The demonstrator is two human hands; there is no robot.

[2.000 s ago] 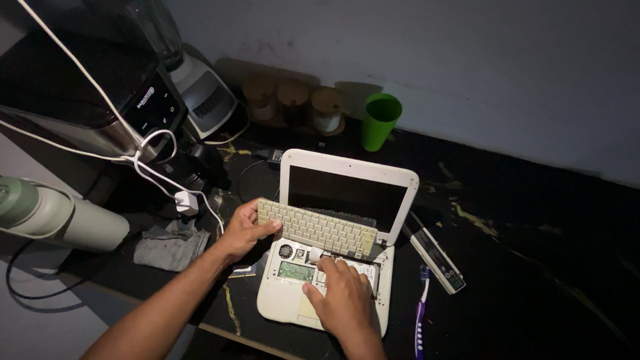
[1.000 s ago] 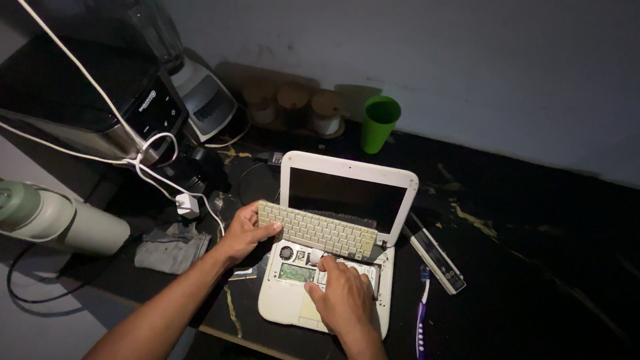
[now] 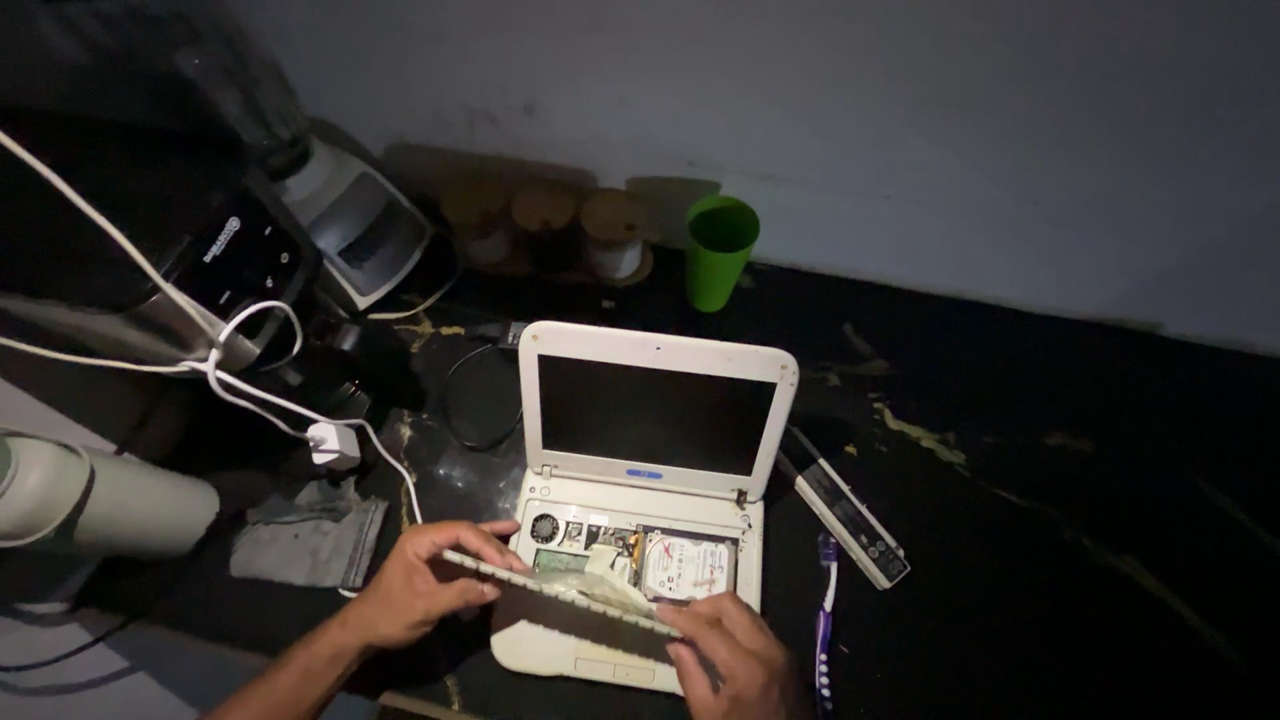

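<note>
A small white laptop [image 3: 640,490] stands with its lid raised and its dark screen [image 3: 655,413] facing me. Its base is uncovered, showing a fan [image 3: 545,528], a green circuit board [image 3: 562,563] and a hard drive [image 3: 688,567]. Above the base, the laptop keyboard [image 3: 570,597] is tilted nearly edge-on, its underside toward the screen. My left hand [image 3: 425,585] grips its left end between thumb and fingers. At its right end, my right hand [image 3: 732,650] holds it with thumb and fingers. A pale flexible piece [image 3: 612,572] lies between keyboard and base; how it is attached is unclear.
Right of the laptop lie a laptop battery [image 3: 850,515] and a purple-and-white toothbrush [image 3: 825,625]. A green cup [image 3: 720,250] and lidded jars [image 3: 612,235] stand behind. Leftward are a grey cloth [image 3: 305,540], a bottle [image 3: 120,495], a white charger [image 3: 333,445] with cables, and a blender [image 3: 350,215].
The keyboard has come away from the screen, toward me, and tipped from keys facing me to nearly edge-on. My right hand has moved from the open base to the keyboard's right end.
</note>
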